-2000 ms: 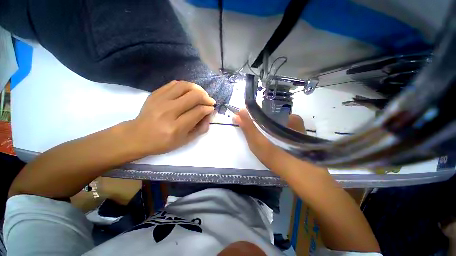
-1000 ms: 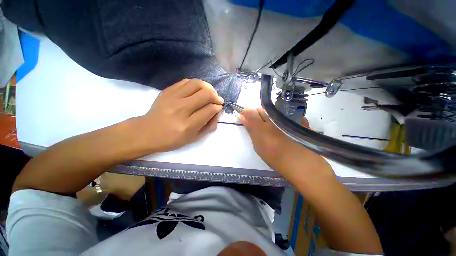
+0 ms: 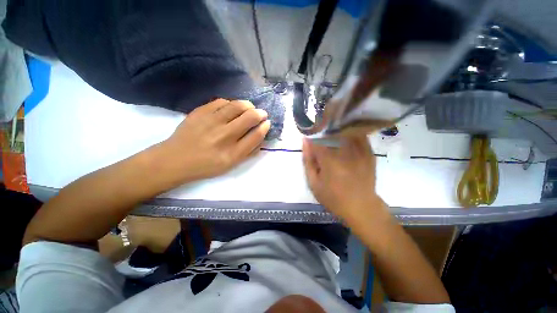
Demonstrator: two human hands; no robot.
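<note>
The dark garment (image 3: 177, 58) lies on the white table at the upper left, its narrow end near the lit needle area. My left hand (image 3: 223, 134) holds that end between thumb and fingers, left of the needle area. My right hand (image 3: 342, 168) is to the right of the cloth, apart from it, with fingers bent; its fingertips are partly behind a shiny machine part, so whether it holds anything is unclear. The pale sewing machine head (image 3: 287, 36) covers the upper middle. The presser foot is blurred by the bright lamp.
Yellow-handled scissors (image 3: 479, 174) lie at the right of the table. A small dark item (image 3: 389, 131) lies right of my right hand. A grey ruler-marked edge (image 3: 244, 212) runs along the table's front. A person's arm (image 3: 143, 235) shows below the table at left.
My right hand has moved right, away from the cloth end and my left hand. My left hand remains at the cloth. The view has shifted, and the scissors now show fully.
</note>
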